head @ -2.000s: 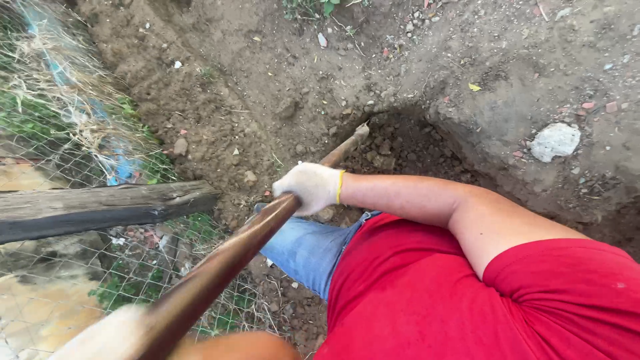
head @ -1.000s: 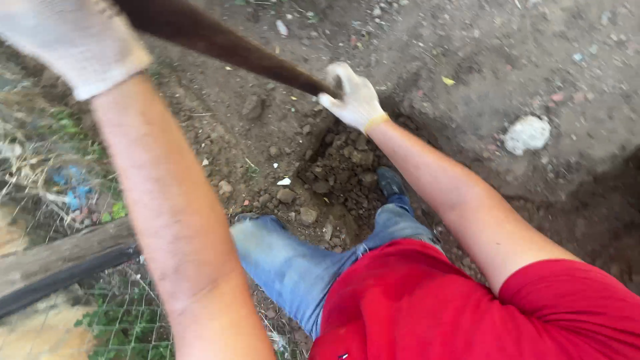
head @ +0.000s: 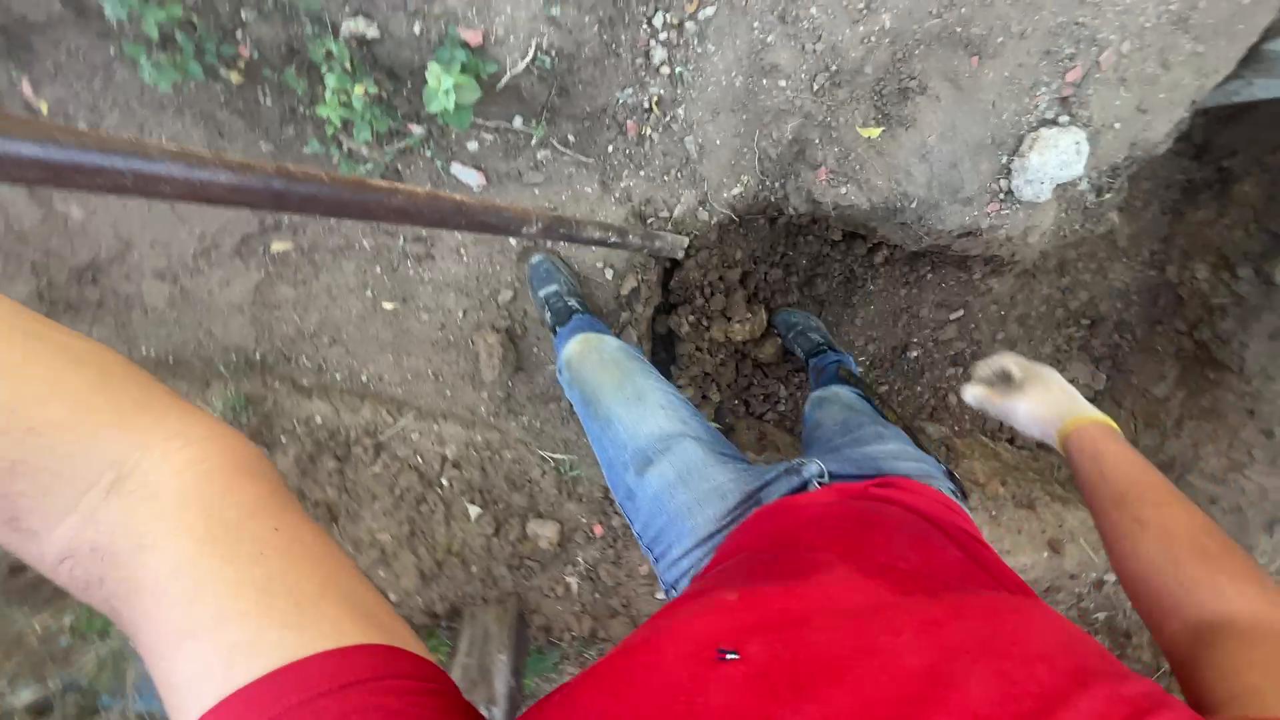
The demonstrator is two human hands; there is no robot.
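A long, round, brown bar [head: 330, 193], rusty metal by its look, reaches in from the left edge. Its worn tip lies over the near side of a dug hole with loose, clumpy soil [head: 730, 330]. My left arm stretches out past the left edge, so my left hand is hidden; whether it holds the bar cannot be seen. My right hand [head: 1030, 395], in a white glove with a yellow cuff, is off the bar, to the right of my legs. Its fingers look curled, with nothing visible in them, though the hand is somewhat blurred.
My right shoe [head: 803, 333] stands in the loose soil, and my left shoe [head: 555, 288] is on the ground beside the hole. A pale rock [head: 1049, 162] rests on the raised dirt edge. Green plants [head: 452, 85] grow beyond the bar. A weathered wooden piece [head: 487, 655] is low in view.
My right hand has let go of the bar and moved away to the right. My left hand has gone out of view at the left. The view has shifted and turned.
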